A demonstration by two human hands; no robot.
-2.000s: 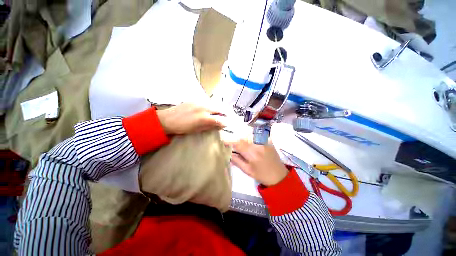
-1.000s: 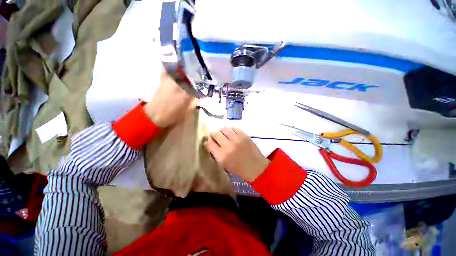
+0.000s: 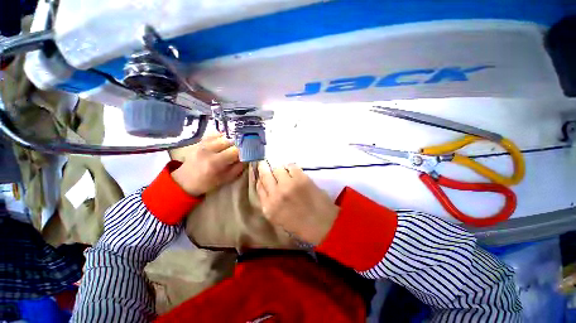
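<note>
A khaki garment panel [image 3: 234, 217] lies at the table's front edge, under the needle area of the white JACK sewing machine [image 3: 379, 66], and hangs towards my lap. My left hand [image 3: 211, 165] lies on the panel just left of the needle area, fingers bent onto the cloth. My right hand [image 3: 294, 202] is at the panel's right side, its fingertips on the cloth just below the grey knob [image 3: 251, 146]. The presser foot and needle are hidden by the machine parts and my fingers.
Scissors with red and yellow handles [image 3: 467, 180] lie right of my right hand, beside a slim dark metal tool [image 3: 436, 122]. A khaki heap [image 3: 69, 208] with a white label [image 3: 81, 189] is at the left. Blue material [image 3: 537, 271] shows below the table edge [image 3: 537, 227].
The view has moved closer to the machine. My left hand has drawn back from under the head to beside the needle area. My right hand has moved up to the needle area.
</note>
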